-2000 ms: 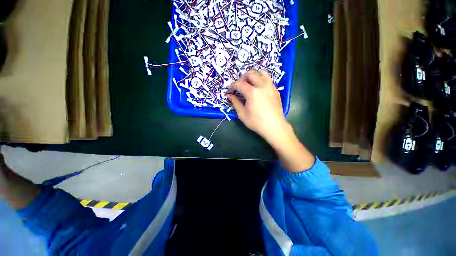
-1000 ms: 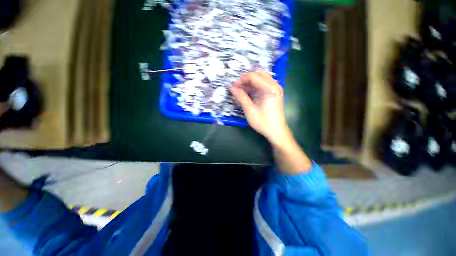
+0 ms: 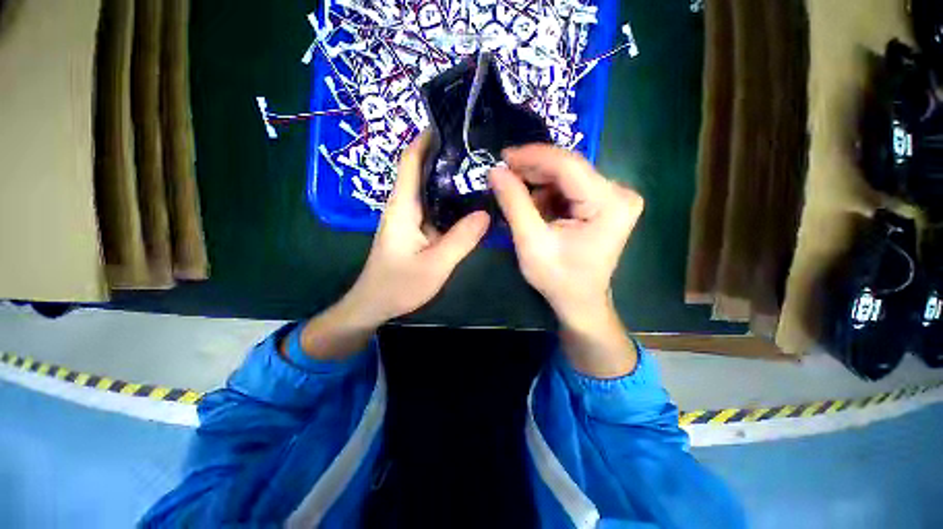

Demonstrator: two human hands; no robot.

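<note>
A black plastic housing (image 3: 447, 114) is held above the near part of the blue parts tray (image 3: 329, 207), its neck pointing away from me. My left hand (image 3: 419, 243) grips the housing from the left and below, thumb on its near edge. A white wired circuit board (image 3: 477, 174) lies at the hollow of the housing, its lead wire running up toward the neck. My right hand (image 3: 569, 222) has thumb and index finger on the board's right side. Whether the board is seated cannot be told. The tray is heaped with white wired boards.
Cardboard sheets stand stacked on the left (image 3: 150, 155) and on the right (image 3: 750, 155) of the dark green bench (image 3: 253, 227). Black housings with white boards (image 3: 869, 300) sit on cardboard at the far right. Some wired boards hang over the tray's sides.
My left hand has come from the far left to the middle with a black housing. My right hand has left the heap in the tray and is now at the board on the housing.
</note>
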